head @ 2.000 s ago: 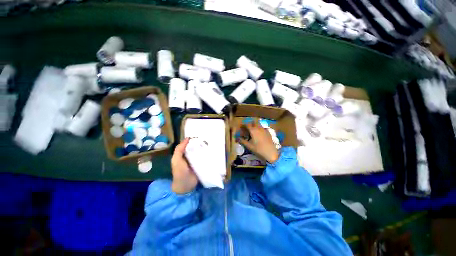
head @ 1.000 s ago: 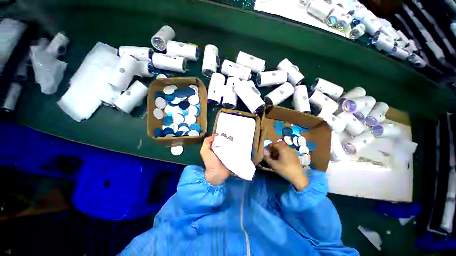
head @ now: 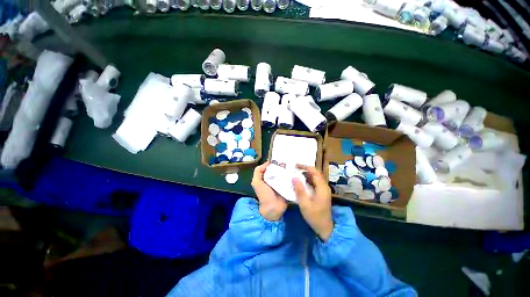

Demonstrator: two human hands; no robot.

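Note:
My left hand (head: 270,194) holds a white bag (head: 283,180) by its left side, over the front of the small bag box (head: 293,133). My right hand (head: 314,200) is on the right side of the same bag, thumb and fingers pressed on it. The bag looks flat; whether a disc is under my fingers cannot be seen. The bag box holds a flat white stack. The right disc box (head: 407,168) holds loose white and blue discs. The left disc box (head: 206,136) holds more discs, and one disc (head: 232,176) lies outside by its front edge.
White cylindrical units (head: 306,112) lie loose behind the boxes. Loose bags (head: 139,116) lie at the left. Purple-ended units (head: 447,112) lie by a cardboard sheet (head: 500,216) at the right. A packing tray (head: 43,139) is at far left. A blue stool (head: 164,217) stands below the bench.
My right hand has left the right disc box and come to the bag in my left hand. The view has shifted, so the bench things appear further right.

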